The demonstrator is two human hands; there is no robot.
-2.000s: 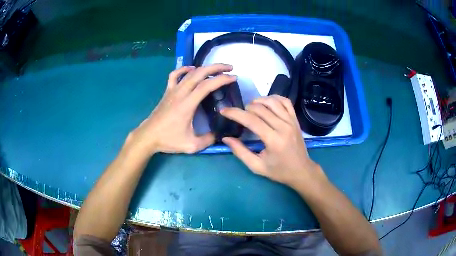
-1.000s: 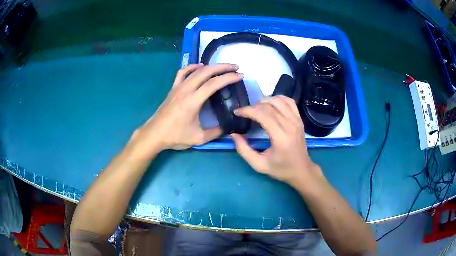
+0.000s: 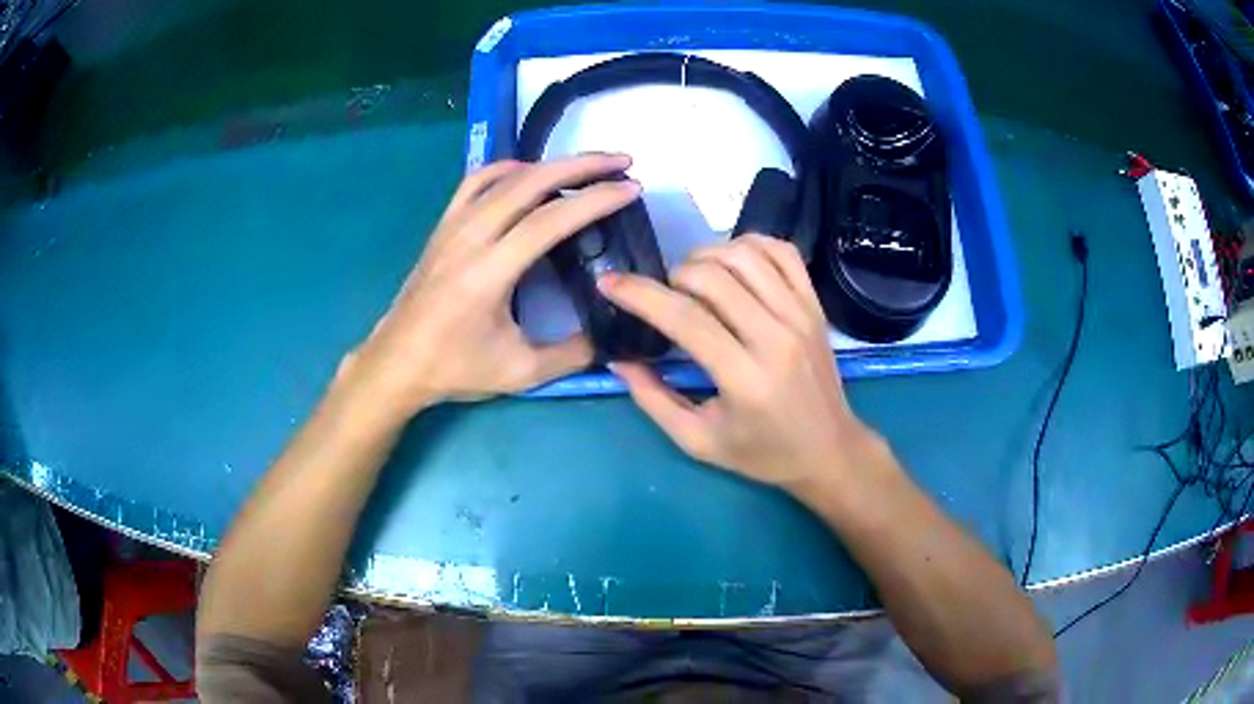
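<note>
The black headphones lie in a blue tray (image 3: 1001, 275) on a white liner (image 3: 715, 323), their headband (image 3: 646, 69) arched at the back. My left hand (image 3: 475, 282) holds the left ear cup (image 3: 619, 261) from its left side, fingers over its top and thumb at its lower end. My right hand (image 3: 756, 358) has its index fingertip on the cup's edge near small raised marks and its thumb at the lower end. The other ear cup (image 3: 770, 206) rests in the tray. A glossy black part (image 3: 880, 206) with two recesses lies at the tray's right.
The green bench (image 3: 234, 303) has a worn front edge. A thin black cable (image 3: 1059, 399) lies right of the tray. A white box (image 3: 1185, 268) with red clips and tangled wires are at the far right. Red stools (image 3: 138, 619) stand below the bench.
The tray and bench sit slightly higher in the view than before. Both hands stay on the left ear cup, with small shifts of the right index finger along its edge.
</note>
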